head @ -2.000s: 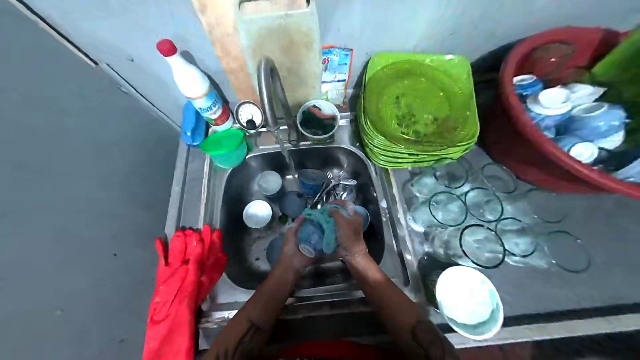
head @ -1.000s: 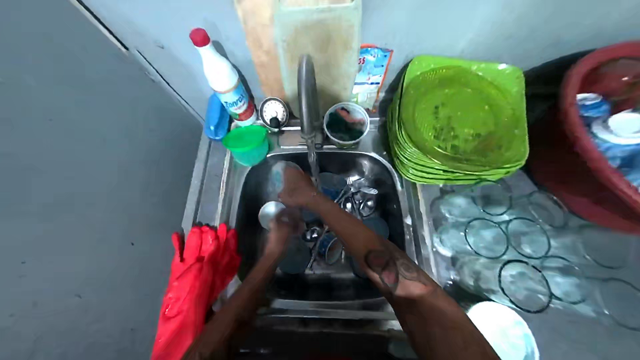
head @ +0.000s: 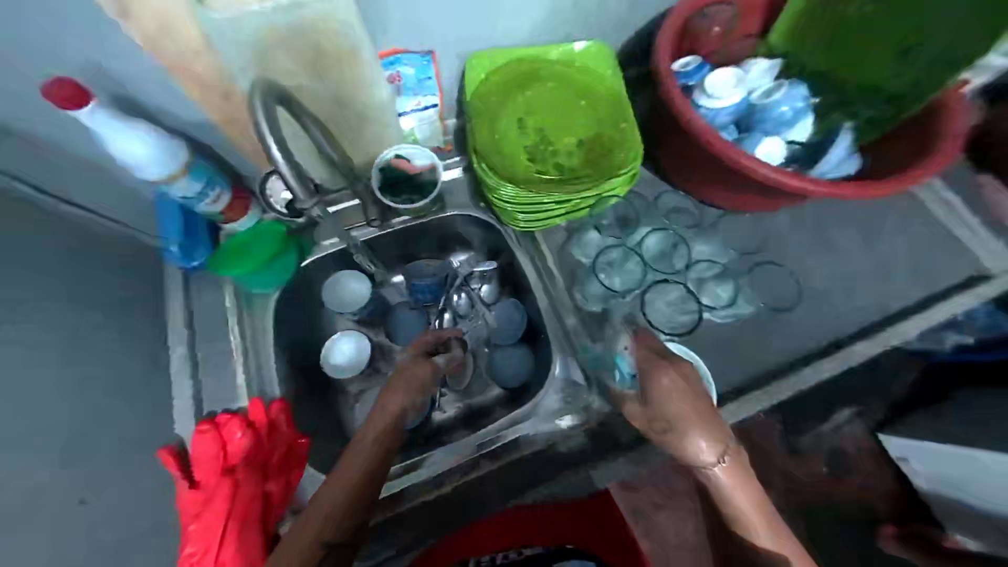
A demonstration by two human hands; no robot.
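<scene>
Over the lower middle of the steel sink [head: 315, 409], my left hand [head: 429, 366] is closed on the end of a piece of metal cutlery, probably a spoon. Around it in the sink lie more metal cutlery [head: 461, 303], white cups [head: 345, 353] and dark blue cups [head: 426, 281]. My right hand [head: 657, 386] is over the counter right of the sink, beside a white bowl [head: 693, 364]. Something pale and blue, blurred, is at its fingers; whether that is a sponge or a cup I cannot tell. Water runs from the faucet [head: 295, 146].
Upturned drinking glasses [head: 669, 307] and a stack of green plates [head: 555, 118] stand right of the sink. A red tub [head: 732, 177] holds dishes. Red rubber gloves [head: 236, 472] hang at the left, near a white bottle [head: 150, 150], a green bowl [head: 256, 256] and a tub with scrubbers [head: 407, 179].
My right hand has moved from the sink to the counter at the right. My left hand has moved towards the cutlery and closed on a piece. The view has shifted rightward.
</scene>
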